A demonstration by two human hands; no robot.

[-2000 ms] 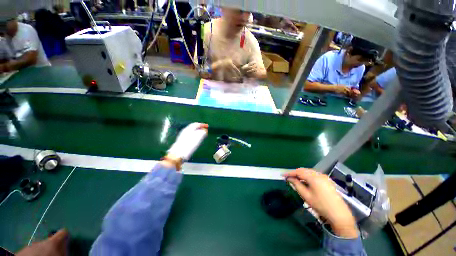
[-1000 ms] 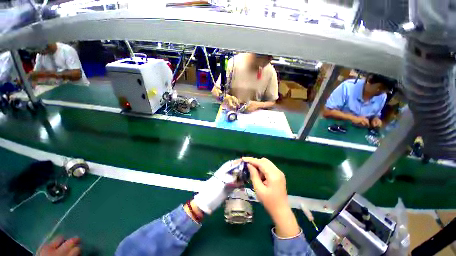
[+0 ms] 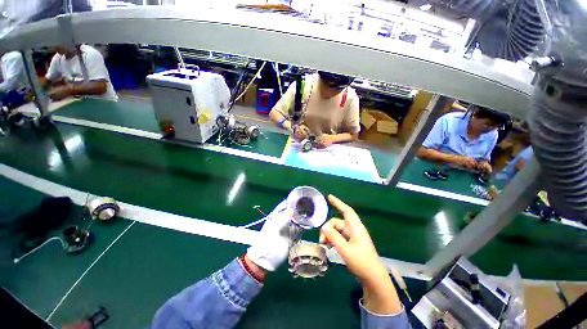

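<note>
My gloved left hand [image 3: 273,240] holds a silver motor housing [image 3: 307,207] upright above the belt edge, its round open side and dark centre facing me. A thin white lead with a small red tip trails to its left. My bare right hand [image 3: 353,244] is just right of the housing, index finger extended and the other fingers curled; I cannot tell whether it touches the rim or holds something small. A second round metal motor part [image 3: 307,259] stands on the bench edge directly below my hands.
The screw feeder [image 3: 468,290] and a clear bag [image 3: 513,299] are at the lower right, a slim tool [image 3: 400,283] beside them. At left are another motor part [image 3: 103,208], a dark part with a lead [image 3: 76,238] and a black heap [image 3: 46,218]. People work opposite.
The small dark part between my hands is no longer visible there; the silver housing now shows in my left hand, open side towards me. My right hand has moved slightly right and lower.
</note>
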